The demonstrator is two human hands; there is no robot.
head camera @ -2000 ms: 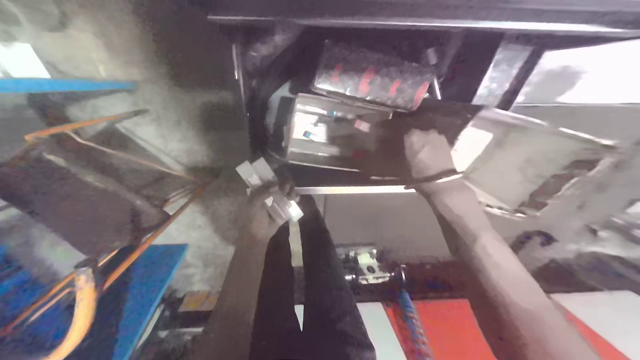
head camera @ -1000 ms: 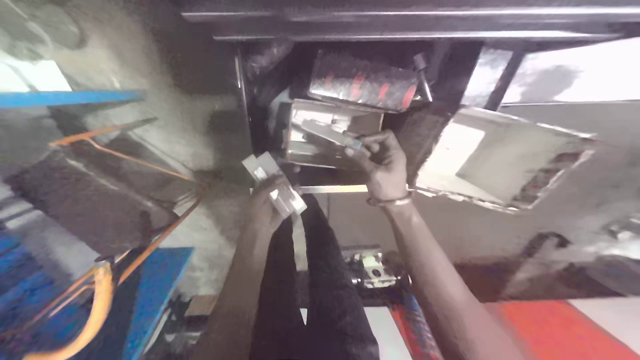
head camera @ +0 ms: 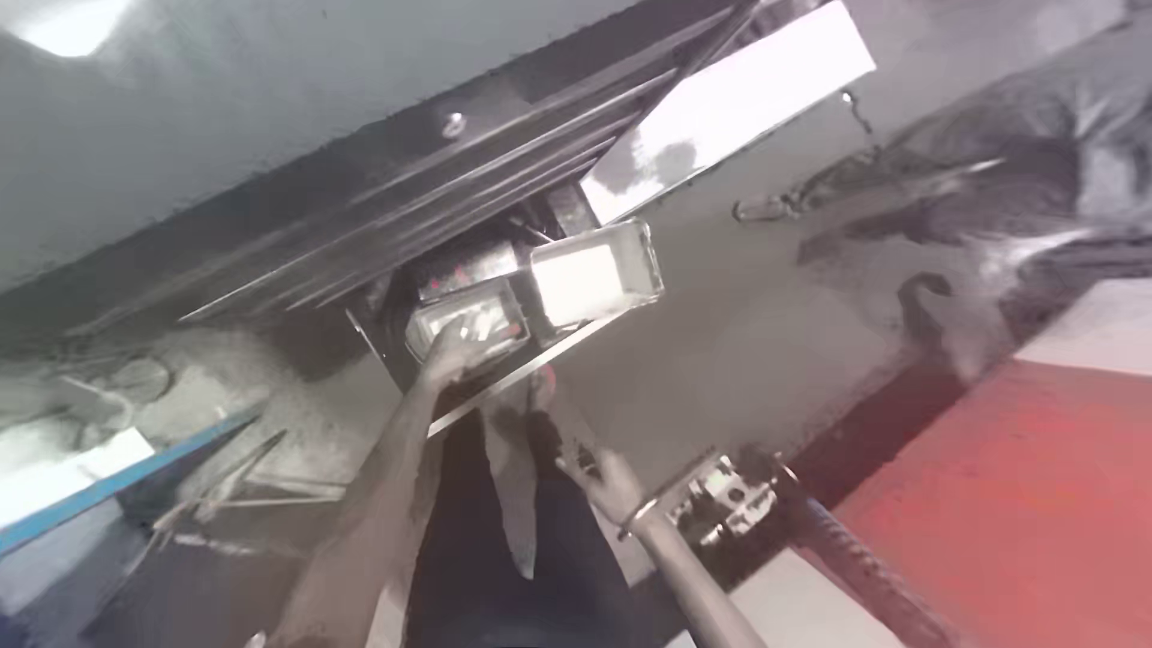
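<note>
My left hand (head camera: 452, 353) reaches into a small open box (head camera: 416, 335) that holds several light-coloured pieces (head camera: 489, 322). Its fingertips blur into these pieces, so whether it grips one is unclear. My right hand (head camera: 610, 481), with a bracelet at the wrist, hovers above my lap with its fingers apart and nothing visible between them. Just right of that wrist is a metal mechanism (head camera: 733, 493). A larger open bin (head camera: 641, 261) with a bright white inside stands to the right of the small box.
Behind the small box lies a dark cylinder-like object with red marks (head camera: 468, 268). A ribbed dark metal frame (head camera: 432, 198) runs across above the boxes. A red surface (head camera: 1017, 504) is at the right, a blue bar (head camera: 126, 477) at the left. A person's arm (head camera: 837, 184) shows at upper right.
My left hand, earlier holding light metal-like pieces left of the small box, is now inside that box. My right hand has left the box and moved down toward my lap. The view has turned strongly.
</note>
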